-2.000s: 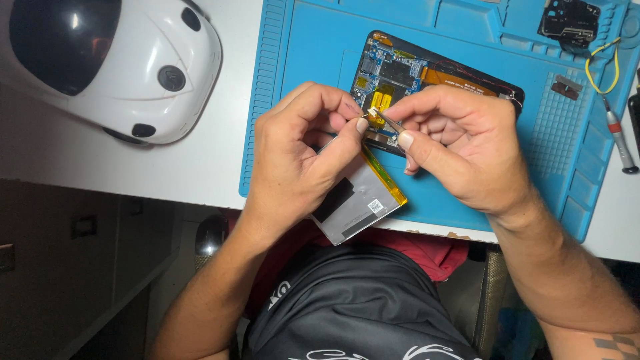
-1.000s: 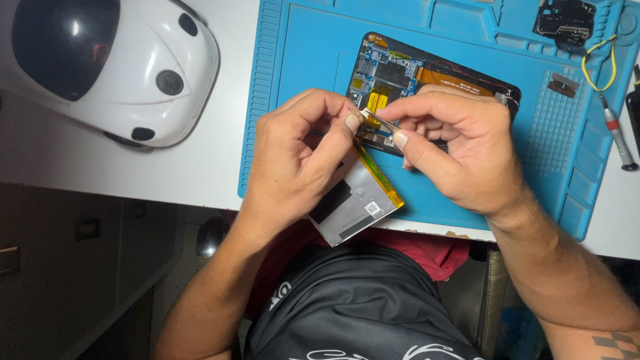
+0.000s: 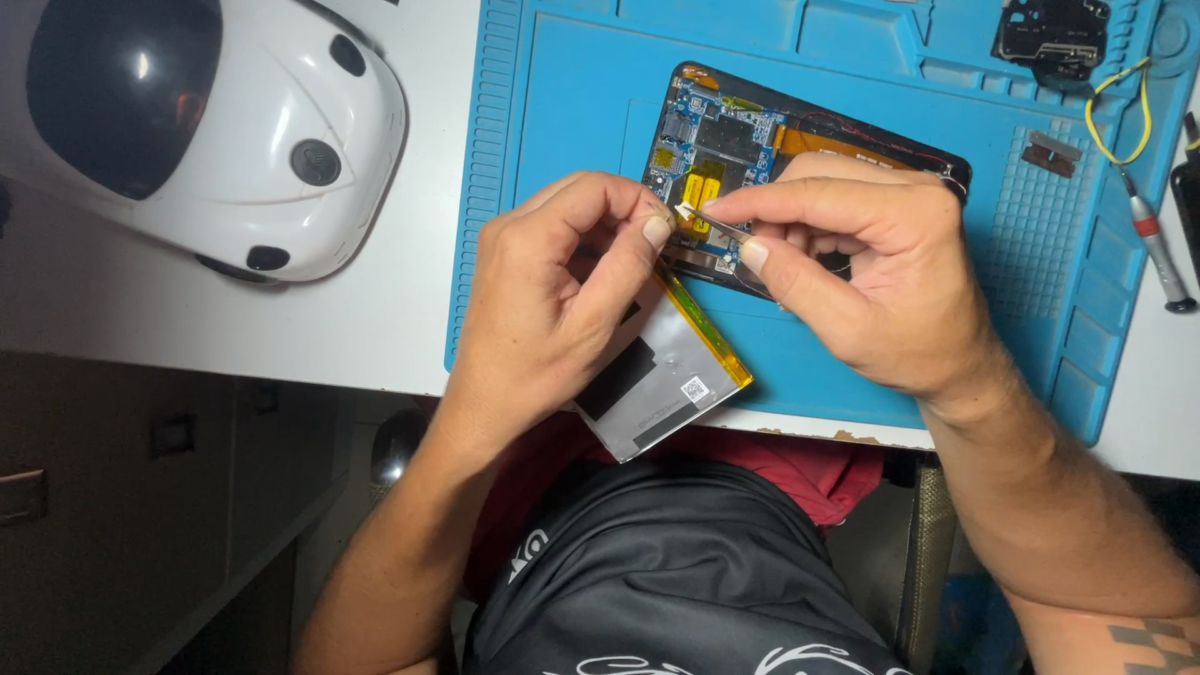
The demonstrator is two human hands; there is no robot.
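Note:
Between thumb and index finger, my left hand (image 3: 572,291) pinches something small, probably the lead of a flat silver battery pack (image 3: 670,366) that hangs below it past the table's front edge. My right hand (image 3: 872,253) holds thin metal tweezers (image 3: 720,225), their tips at a small white connector (image 3: 687,211) close to my left fingertips. Behind both hands lies an opened tablet (image 3: 727,136) with a blue circuit board, yellow tape and an orange flat ribbon cable. My right hand covers part of it.
A blue silicone repair mat (image 3: 581,103) lies under the tablet. A white car-shaped object (image 3: 309,103) stands at the left. To the right are a screwdriver (image 3: 1158,244), a yellow wire loop (image 3: 1146,117), a small dark metal part (image 3: 1050,155) and a black component (image 3: 1050,37).

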